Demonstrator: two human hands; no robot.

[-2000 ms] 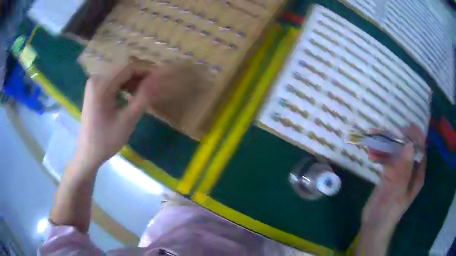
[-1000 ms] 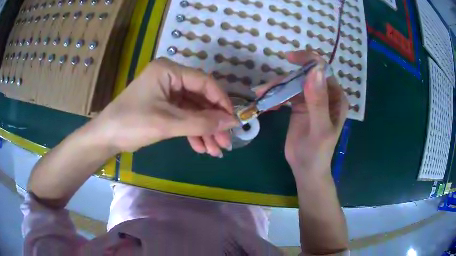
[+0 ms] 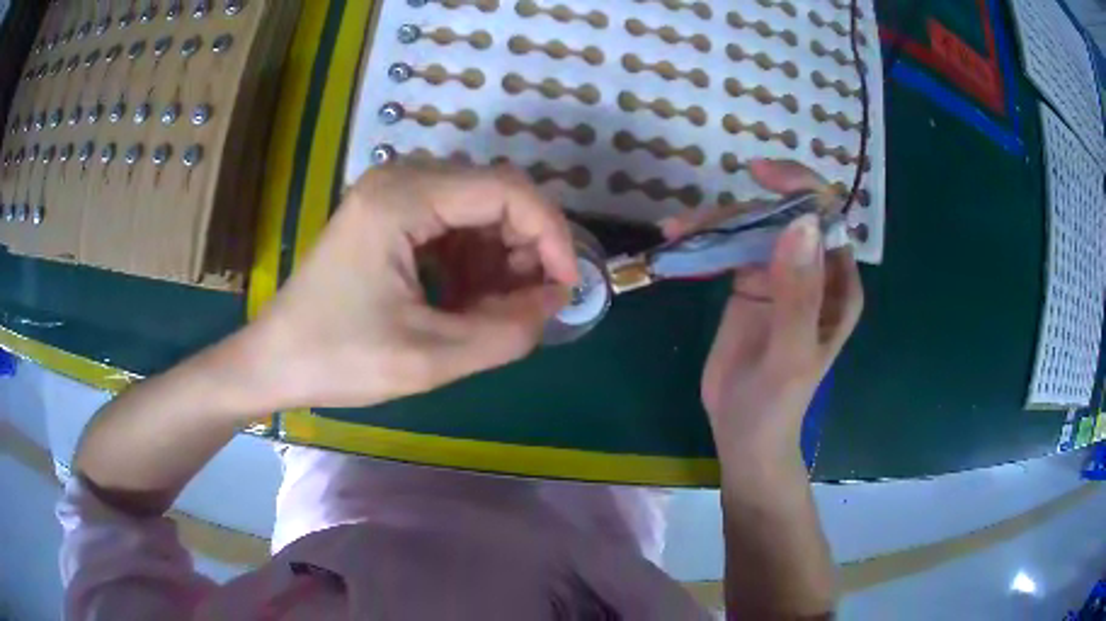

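My right hand (image 3: 788, 279) holds the wired tool (image 3: 716, 252), a silver-grey body with a brass-gold tip pointing left. Its thin dark red cable (image 3: 862, 97) runs up over the white tray. My left hand (image 3: 449, 279) is at the dispenser bottle, thumb and forefinger pinched over its white cap (image 3: 585, 297). A tiny silvery spot shows at the fingertips, likely a small component; its stem cannot be made out. The tool's tip is just right of the fingertips. The bottle's body is partly hidden behind my left hand.
The white slotted tray (image 3: 485, 27) has silver-headed components in its left column. A brown tray stack (image 3: 224, 237) with rows of silver heads stands at left. Other white trays (image 3: 1067, 267) lie at far right. A red label (image 3: 958, 55) and yellow tape (image 3: 509, 459) mark the green mat.
Both hands came together from the brown stack and white tray to the bottle. Since a second ago, the tool tip has moved slightly right, away from my left fingertips, which are now over the cap.
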